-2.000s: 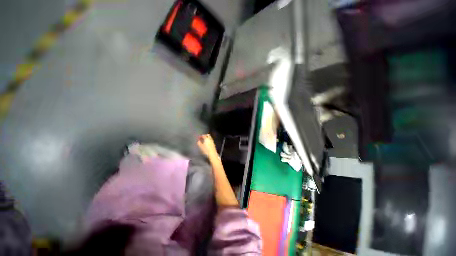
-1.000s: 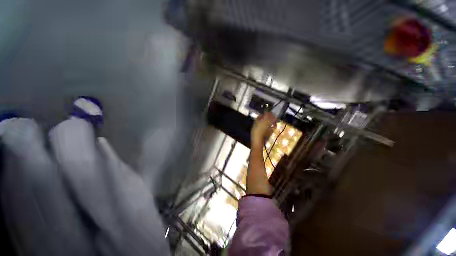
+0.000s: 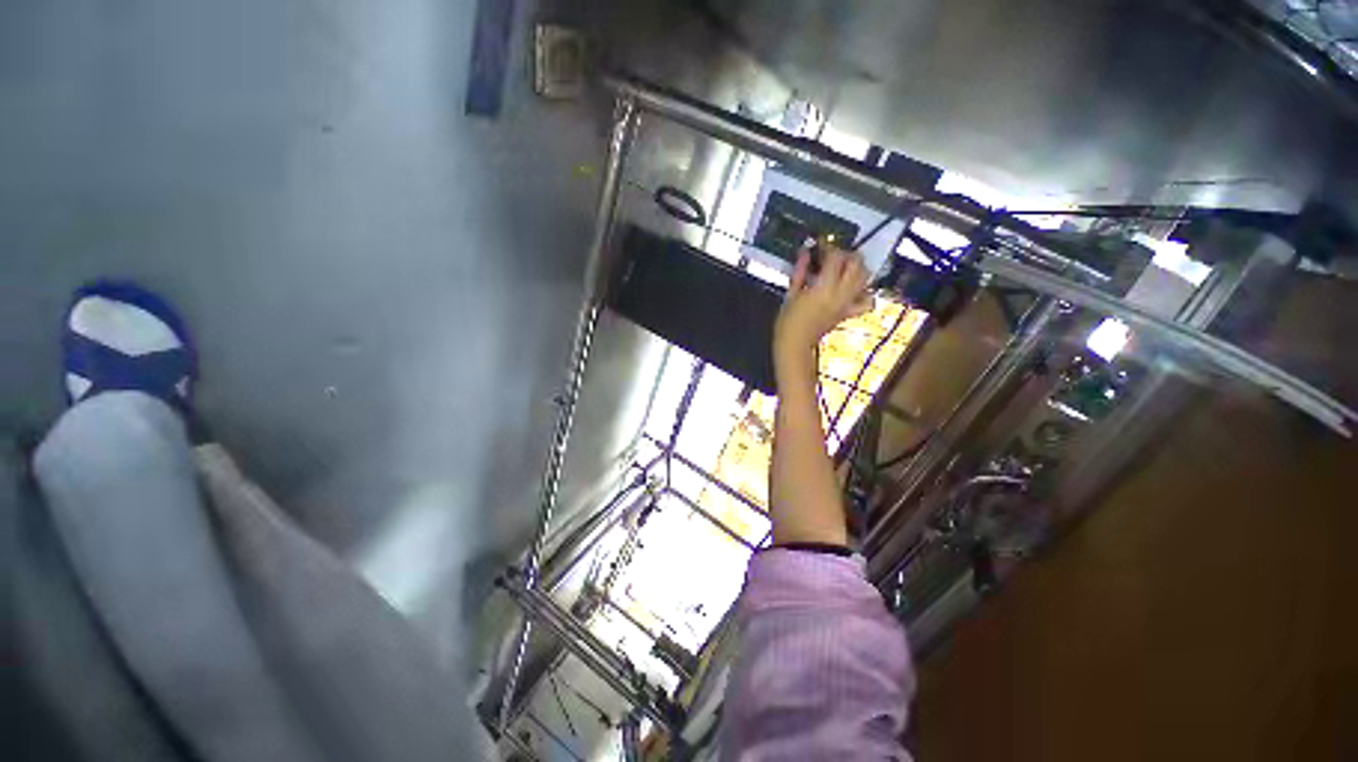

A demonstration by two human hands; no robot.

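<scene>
My right hand (image 3: pixel 824 295), bare with a pink sleeve, reaches up from the bottom. Its fingers are bent at the lower edge of a small device (image 3: pixel 804 223) with a dark face on a pale grey panel, inside a metal frame. A small dark spot shows between thumb and fingers; whether they grip something cannot be told. Thin black cables (image 3: pixel 882 365) hang beside the hand. My left hand is not in view.
Metal tubes (image 3: pixel 574 357) frame the area, with a black panel (image 3: pixel 697 308) left of my wrist. Bright yellowish light shows behind my forearm. A brown surface (image 3: pixel 1177 581) fills the lower right. A leg and a blue-and-white shoe (image 3: pixel 127 343) are at left.
The view has swung from the green bench and red mat to the metal frame. My right hand has moved from beside the bench to the small device.
</scene>
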